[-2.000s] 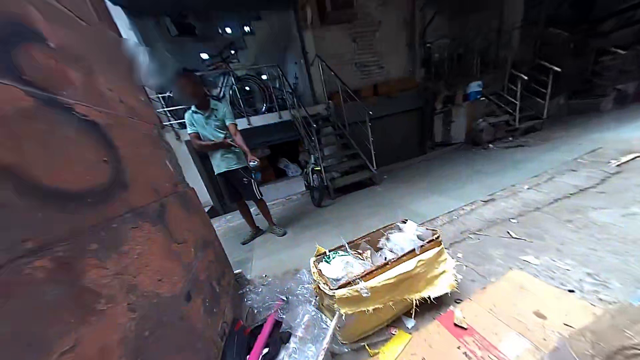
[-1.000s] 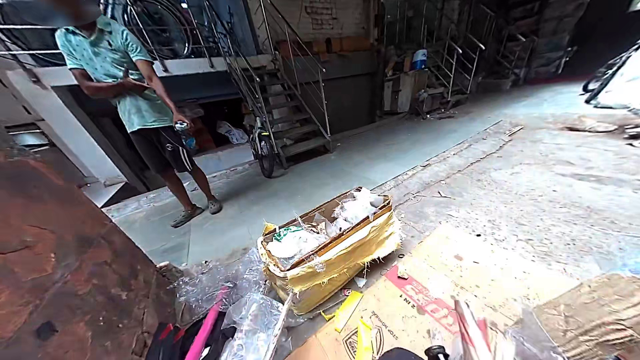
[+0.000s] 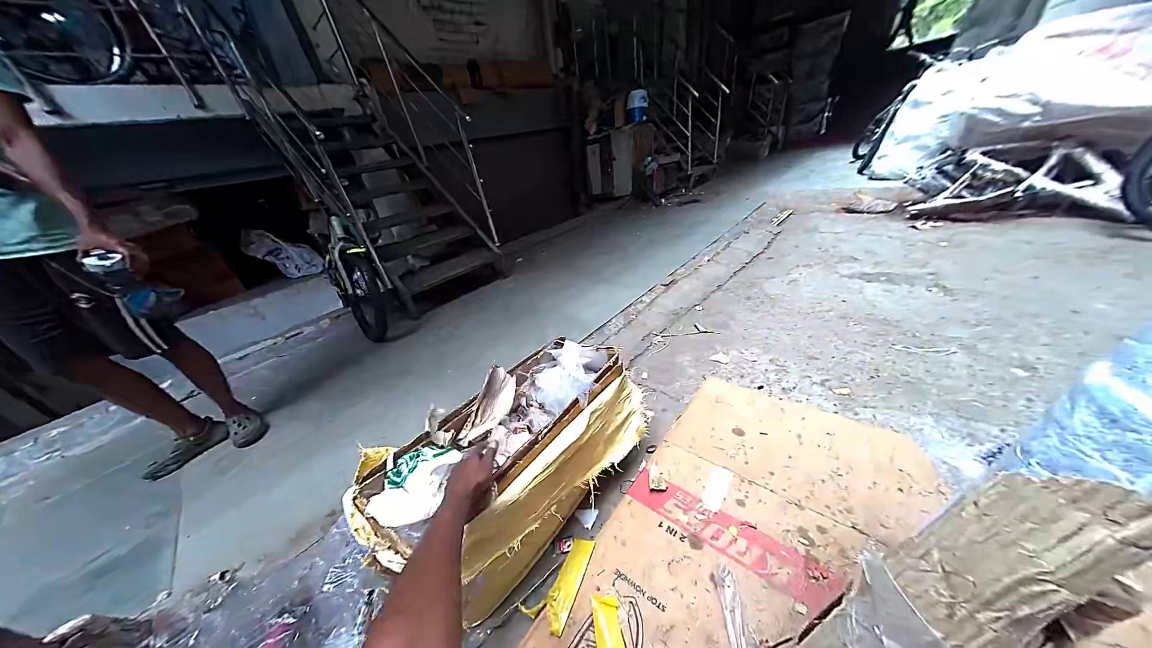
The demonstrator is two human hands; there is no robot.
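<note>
My left hand [image 3: 472,479] reaches into a long, narrow cardboard box [image 3: 531,531] wrapped in torn yellow woven plastic. The fingers are over its near rim, against crumpled wrappers; their tips are partly hidden, so whether they grip anything cannot be told. Left of the hand lies a white plastic bag with green print [image 3: 409,486]. Beyond the hand, a pale brown folded piece [image 3: 490,405] stands up from the box, beside clear and white plastic film [image 3: 567,373]. My right hand is not in view.
A flattened cardboard sheet [image 3: 720,504] lies right of the box, with yellow strips [image 3: 569,585] beside it. Clear plastic [image 3: 315,585] covers ground at lower left. A person [image 3: 54,234] stands at left, near metal stairs [image 3: 414,216]. A loaded cart [image 3: 1017,117] stands at upper right.
My left hand has come into view and reached into the box. The pale brown piece now stands up among the contents. The view has swung right and closer.
</note>
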